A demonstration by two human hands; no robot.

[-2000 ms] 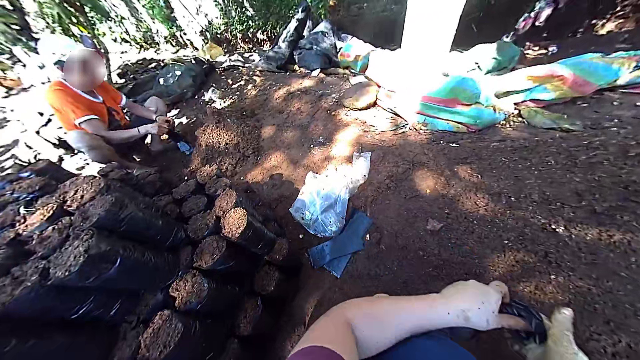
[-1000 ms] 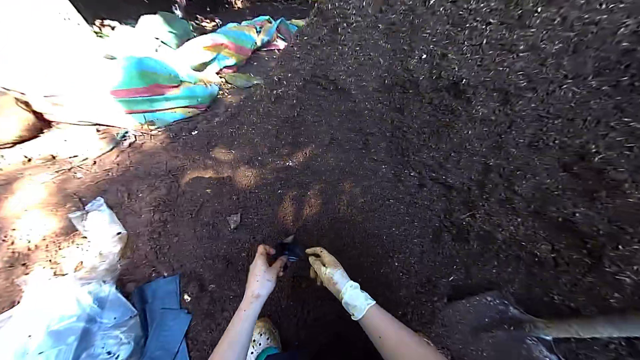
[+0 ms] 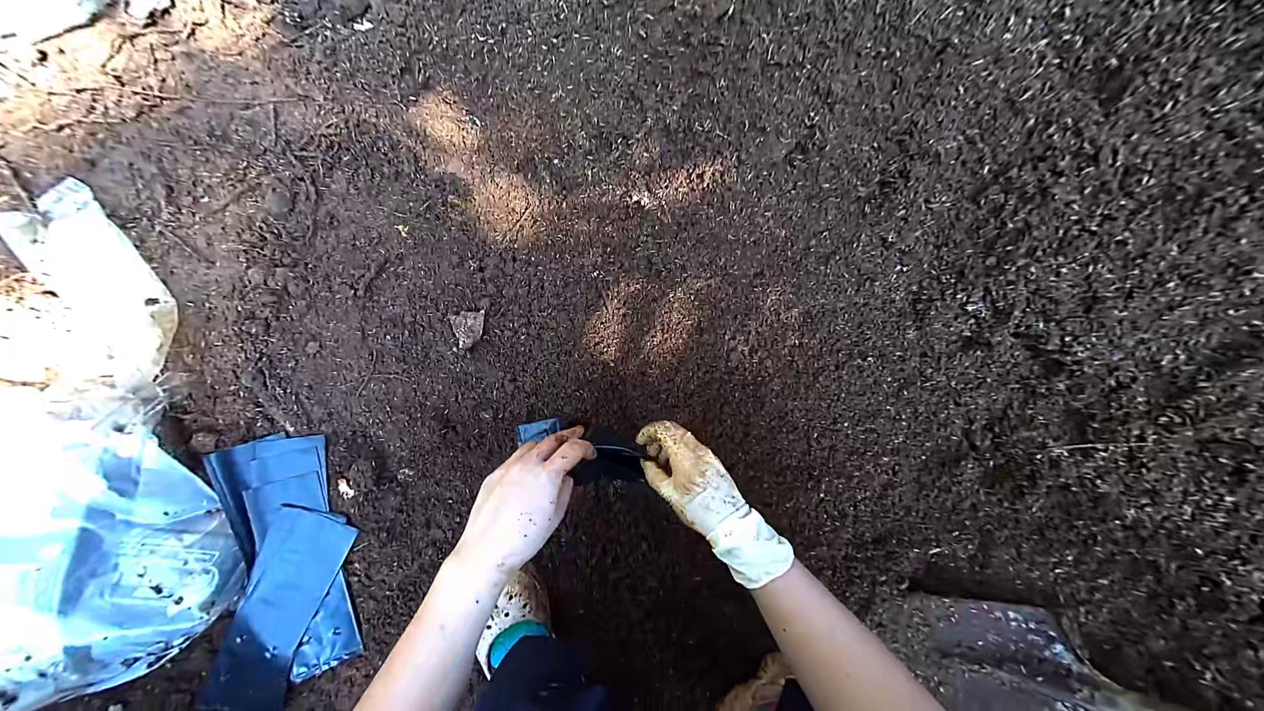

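Between my two hands, low in the middle of the view, is a black plastic bag (image 3: pixel 610 462) with its mouth partly spread. My bare left hand (image 3: pixel 523 494) grips its left side, and a blue-grey flap (image 3: pixel 538 430) shows beyond those fingers. My right hand (image 3: pixel 691 479), in a soil-stained pale glove, pinches the right edge with thumb and fingers. Dark loose soil (image 3: pixel 632 395) lies beneath and around the bag. Flat plastic bags (image 3: pixel 286 563) lie in an overlapping pile to the left of my left forearm.
A clear plastic bag (image 3: pixel 109 553) lies at the left edge. At lower right a metal shovel blade (image 3: pixel 997 632) rests on the soil. A speckled shoe (image 3: pixel 518 602) is beside my left wrist, and a dry leaf (image 3: pixel 467 328) lies farther forward.
The view has swung right and down from the stacked filled bags and the seated person. Since one second ago, the black bag's mouth has spread wider between my hands.
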